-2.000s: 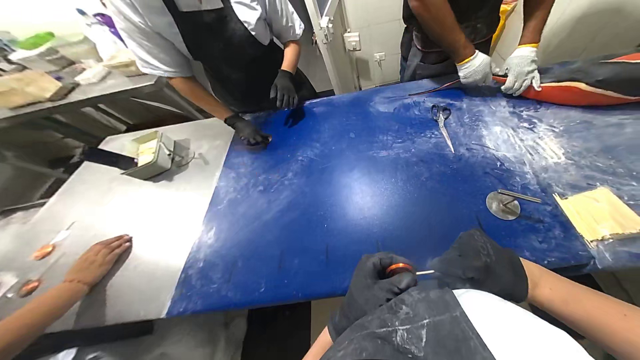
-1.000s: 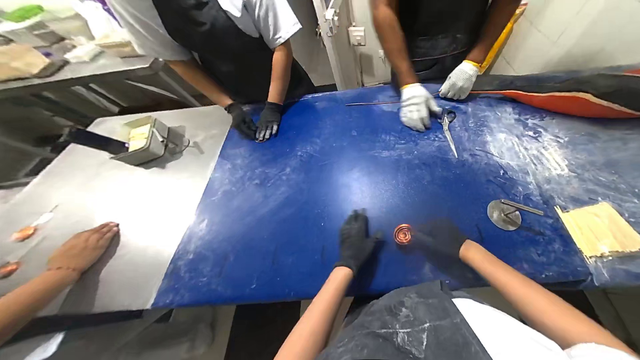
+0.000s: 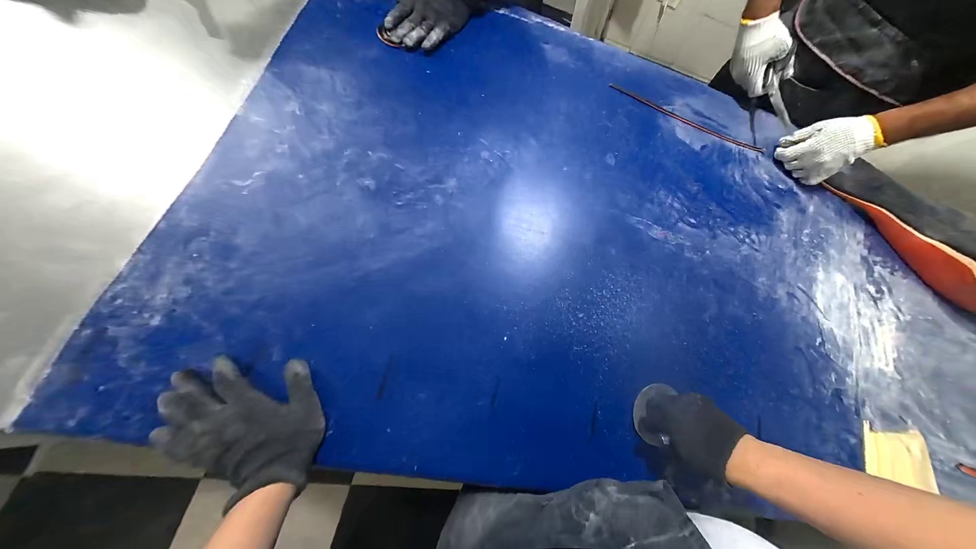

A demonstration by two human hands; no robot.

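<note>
My left hand (image 3: pixel 248 423), in a dark glove, lies with spread fingers at the near left edge of a blue table (image 3: pixel 427 229) and holds nothing. At the near right, my right hand (image 3: pixel 690 431), gloved the same way, is closed on a round metal disc tool (image 3: pixel 653 414). Its handle is hidden by the glove. Light powder is scattered on the blue surface ahead of that hand.
A co-worker's dark-gloved hand (image 3: pixel 427 21) covers a small coil at the far edge. Another co-worker's white-gloved hands (image 3: pixel 827 149) hold scissors (image 3: pixel 776 95) by a thin strip (image 3: pixel 686 120) and a long red-and-black piece (image 3: pixel 915 244). Pale sticks (image 3: pixel 900 457) lie at right.
My right hand has taken hold of the disc tool, which lay on the table. My left hand has moved left. A co-worker has picked up the scissors. The view has shifted.
</note>
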